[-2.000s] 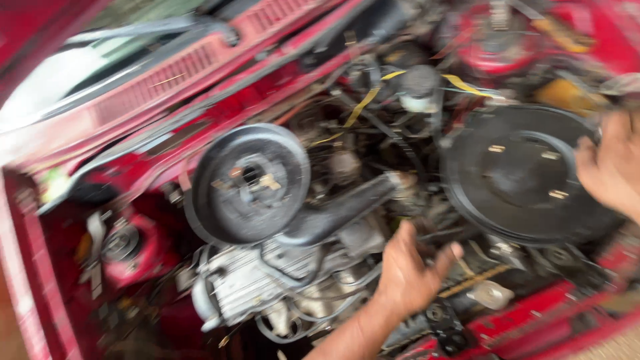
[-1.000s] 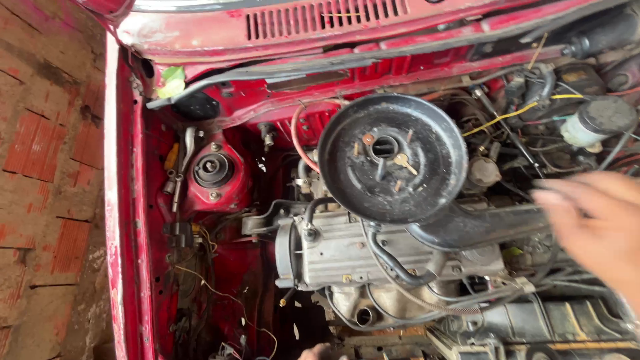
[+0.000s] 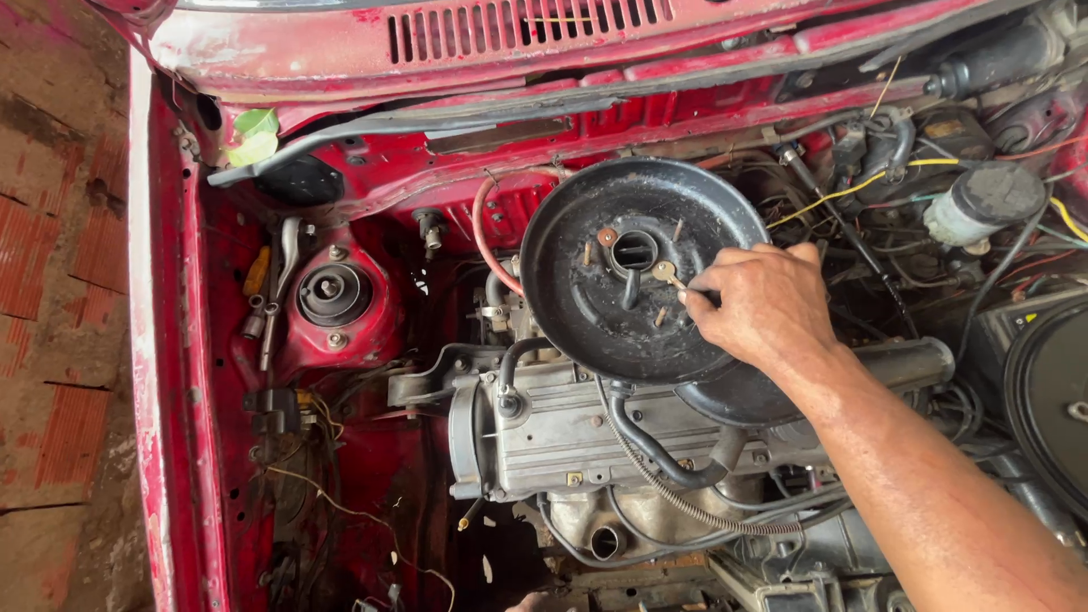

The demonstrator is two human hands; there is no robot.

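The open black air-cleaner housing (image 3: pixel 561 280) sits above the engine's ribbed metal cover (image 3: pixel 544 433). Several studs stand up around the throat in its middle. My right hand (image 3: pixel 756 306) reaches in from the lower right, thumb and fingers pinched on one end of a small brass-coloured, key-shaped metal piece (image 3: pixel 664 271) inside the housing. A round rusty washer (image 3: pixel 607 236) lies beside the throat. Of my left hand (image 3: pixel 532 603), only a fingertip shows at the bottom edge; whether it holds anything is hidden.
Beside the strut tower (image 3: pixel 333 294) lie a ratchet (image 3: pixel 290 245) and a socket (image 3: pixel 252 319). A round black cover (image 3: pixel 1054 382) is at the right edge. Hoses and wires run around the engine, with a fluid reservoir (image 3: pixel 977 204) at the upper right. Leaves (image 3: pixel 255 136) rest near the cowl.
My right hand was on the round black cover two seconds ago and has since come to the small metal piece in the housing. My left hand has dropped from the intake duct to the bottom edge.
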